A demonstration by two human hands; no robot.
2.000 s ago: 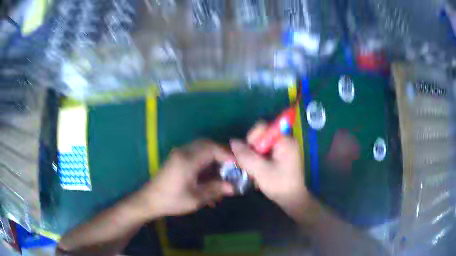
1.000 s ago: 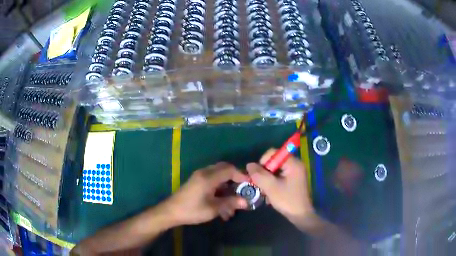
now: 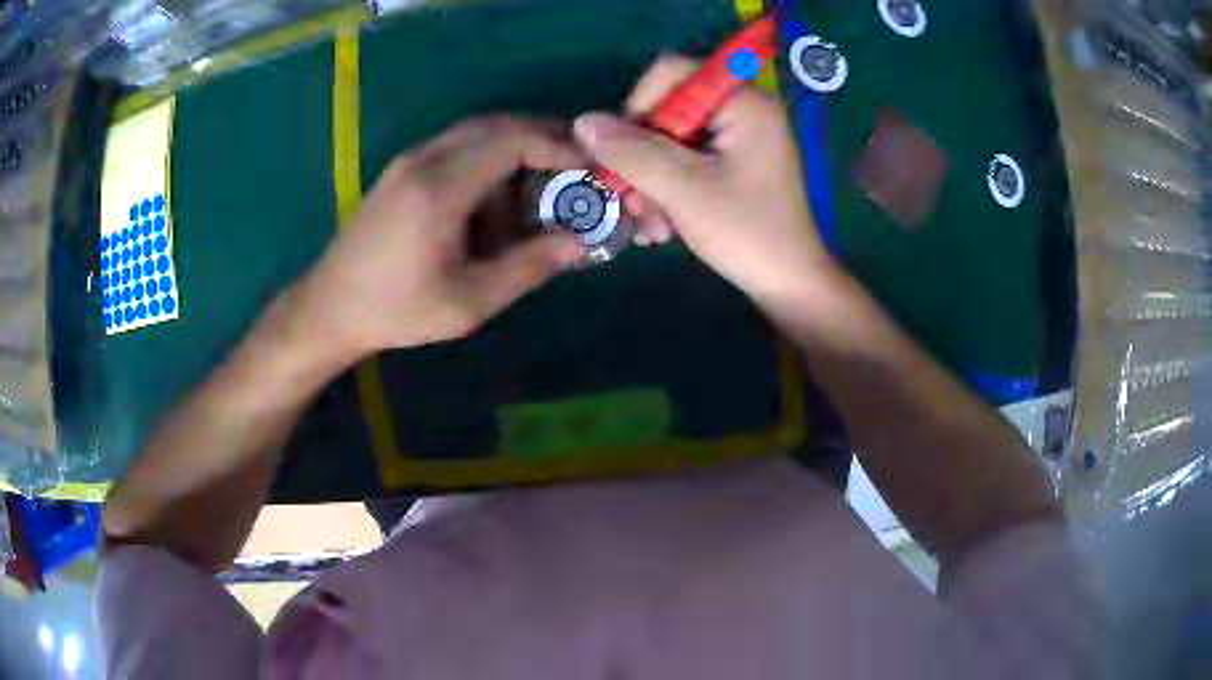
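Note:
My left hand holds a round metal part between thumb and fingers over the green mat. The part has a white-silver outer ring and a darker grey centre, its face turned up towards me. My right hand grips a red pen-type tool with a blue dot on its handle. The tool slants down to the left, its tip at the upper right rim of the part. Whether the tip touches the part is hard to tell. The tool's rear end reaches the top of the picture.
Three loose discs and a reddish-brown square lie on the mat at right. A sheet with blue dots lies at left. Brown-backed plastic trays flank the mat. Green tape is at its near edge.
The view has tilted down, so the mat's near edge and my clothing now show and the trays behind have left the picture. Both hands still hold the part and the tool.

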